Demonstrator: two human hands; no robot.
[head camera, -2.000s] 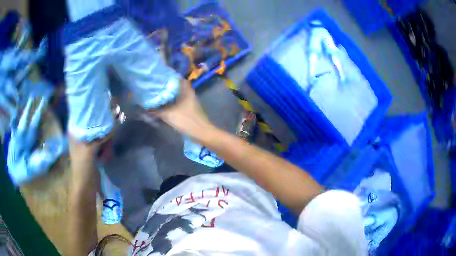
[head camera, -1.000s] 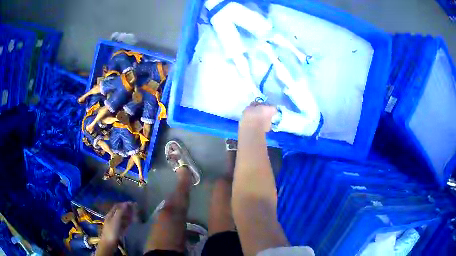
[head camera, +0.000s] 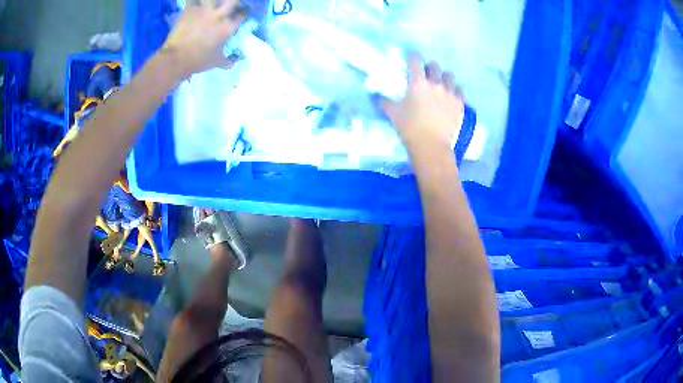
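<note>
A blue tray (head camera: 299, 196) with a white liner lies in front of me. Pale figure lower bodies (head camera: 329, 45) lie in it, strongly overexposed, so their outlines merge with the liner. My left hand (head camera: 206, 36) is over the tray's upper left part, its fingers at a pale piece with dark straps. My right hand (head camera: 427, 105) is over the tray's right part, fingers bent and somewhat apart, at a pale lower body with a dark blue waist band (head camera: 466, 135). The glare hides whether either hand grips a piece.
Stacked blue trays with paper labels (head camera: 538, 339) stand at the lower right, and another lined tray (head camera: 659, 142) at the far right. Figure parts in blue shorts with orange sashes (head camera: 123, 209) lie in a bin at the left. A person's legs (head camera: 303, 262) are below the tray.
My left hand has come up from the lower left to the tray. My right hand has moved slightly right and up, and its fingers are more spread. The tray shows further left and higher.
</note>
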